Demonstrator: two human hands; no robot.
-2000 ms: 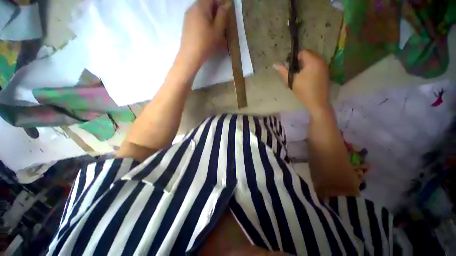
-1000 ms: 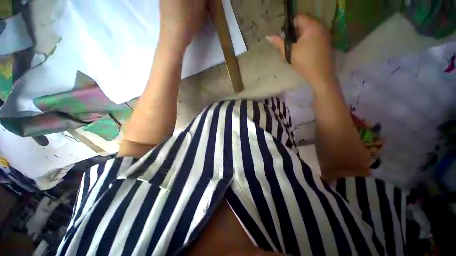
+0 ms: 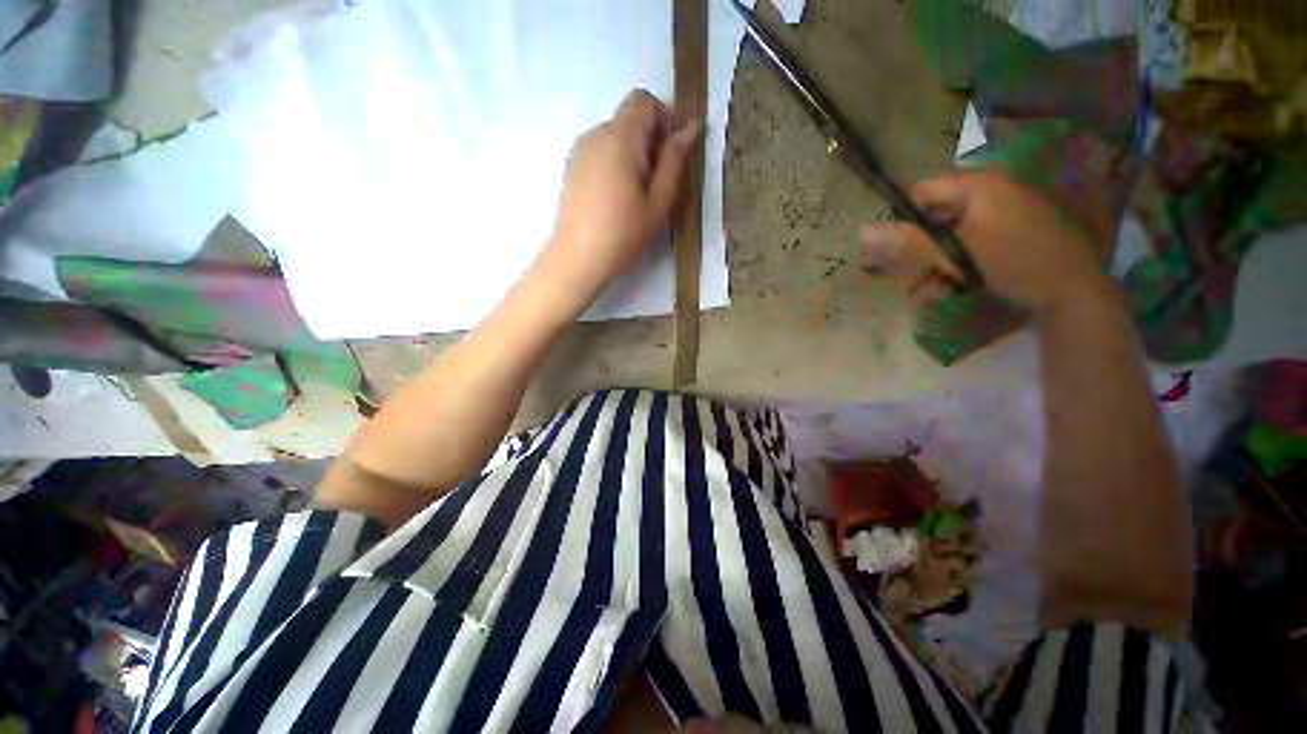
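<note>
A large white sheet (image 3: 416, 187) lies on the worktable. A narrow brown ruler (image 3: 688, 273) lies across it near its right edge, its lower end past the sheet. My left hand (image 3: 626, 179) rests on the sheet with thumb and fingers gripping the ruler's left edge. My right hand (image 3: 1003, 237) holds the dark shears (image 3: 846, 144) by the handles, right of the sheet. Their blades look closed and point up and left, the tip near the sheet's upper right edge.
Green-pink patterned scraps lie at left (image 3: 215, 308) and right (image 3: 1190, 273). Gold fabric (image 3: 1218, 58) is at the upper right. Pale blue-grey pieces (image 3: 58, 50) are at the upper left. A red container of scraps (image 3: 882, 495) stands on the floor below the worn table (image 3: 803, 230).
My right hand has moved right with the shears, which now slant up-left instead of standing near vertical. The ruler is now near upright in view. The view has shifted, showing the red container.
</note>
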